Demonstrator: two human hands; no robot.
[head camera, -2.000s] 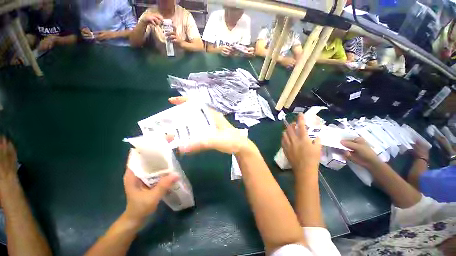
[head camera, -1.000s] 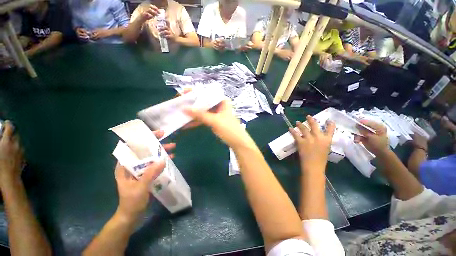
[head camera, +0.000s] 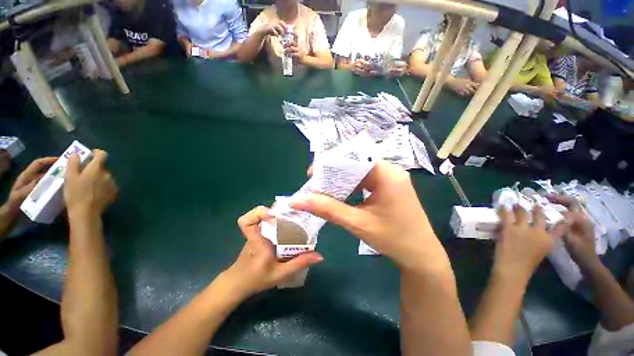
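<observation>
My left hand (head camera: 261, 254) grips a white carton (head camera: 293, 251) near the middle of the view. The carton's open end faces me and shows a grey-brown inside, with small dark print on its edge. My right hand (head camera: 372, 215) holds a folded white leaflet (head camera: 342, 168) with fine grey print between thumb and fingers. The leaflet's lower end is at the carton's open end; how far it reaches inside is hidden. The carton's far part is hidden behind my left hand.
A leaflet pile (head camera: 361, 118) lies mid-table on the dark green top (head camera: 174, 160). At left a neighbour's hands hold a carton (head camera: 52, 184); at right another's hands hold a carton (head camera: 475, 222) beside a row of white pieces (head camera: 591, 205). Pale posts (head camera: 490, 87) stand behind. People sit across.
The view has shifted left. My right hand has brought the leaflet down to the carton's opening, and the carton has turned to face me. The left neighbour's carton has come into view.
</observation>
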